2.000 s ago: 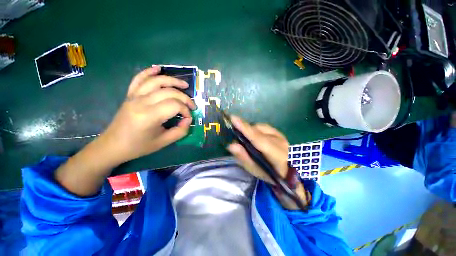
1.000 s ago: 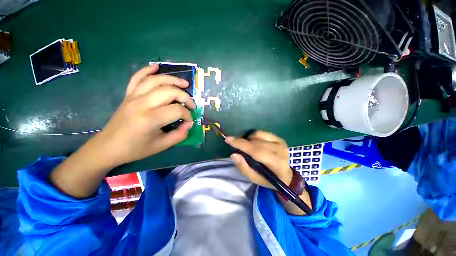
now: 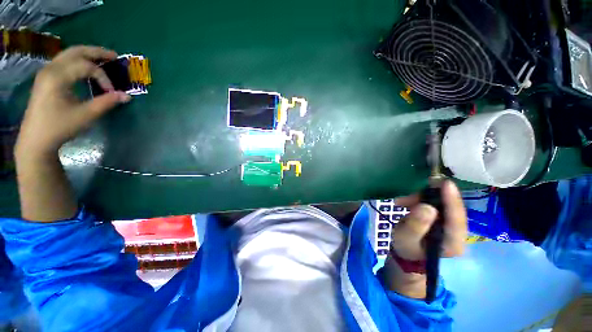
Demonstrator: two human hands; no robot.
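Observation:
My left hand (image 3: 55,117) is at the small stack of LCD modules (image 3: 123,76) at the left, thumb and fingers closed around its edges; orange tails stick out to the right. My right hand (image 3: 431,224) holds the soldering iron (image 3: 433,240) upright, its blurred tip just left of the white cup (image 3: 490,148). In front of me lie an LCD module (image 3: 253,109) with a white edge, a pale, glare-washed board (image 3: 262,144) and a green circuit board (image 3: 262,173), one below another, with hooked yellow flexes at right. Solder wire (image 3: 162,174) reaches the boards from the left.
A fan with a round grille (image 3: 436,61) stands at the back right, with a small orange piece (image 3: 407,95) before it. Dark equipment (image 3: 578,65) is at far right. Piled modules (image 3: 29,44) are at far left. Red trays (image 3: 159,230) are below the bench. Another person's blue sleeve (image 3: 574,224) shows at right.
My left hand has left the boards and moved left to the LCD stack. My right hand has carried the iron right to beside the white cup. The boards and solder wire are now uncovered.

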